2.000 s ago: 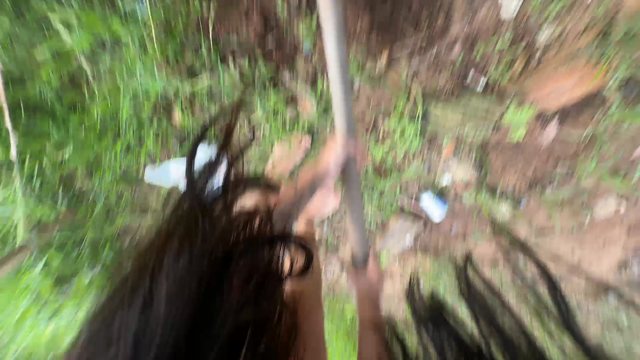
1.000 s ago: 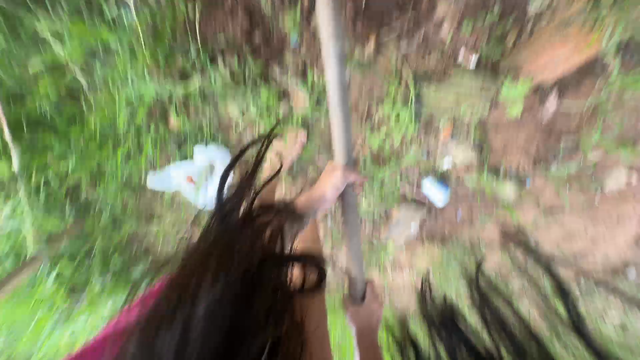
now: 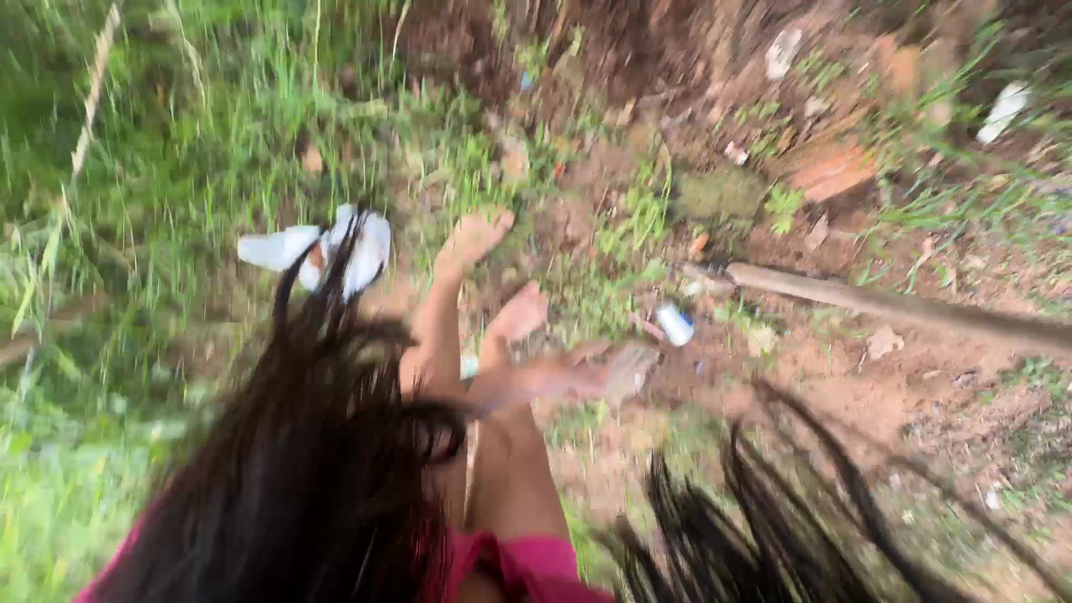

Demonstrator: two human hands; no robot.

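A long wooden pole (image 3: pixel 888 306) lies or hangs at a slant on the right, running out of the right edge; its inner end is beside a small dark piece that is too blurred to name. No hand is seen on the visible part of the pole. A blurred hand, apparently my left hand (image 3: pixel 582 375), stretches rightward over my legs, close to a grey stone (image 3: pixel 632 373). Blur hides its fingers and whether it touches the stone. My right hand is not visible. A white and blue container (image 3: pixel 674 324) lies just above and right of the stone.
My bare feet (image 3: pixel 517 311) stand on soil and grass. A white plastic bag (image 3: pixel 364 251) lies to their left. Broken orange brick (image 3: pixel 833 172) and a white object (image 3: pixel 1002 111) lie at the upper right. Dark hair covers much of the lower view.
Both hands were on the upright pole in the middle; now the pole is at the right, slanted, with neither hand seen on it. One hand has moved right, and the other is out of sight.
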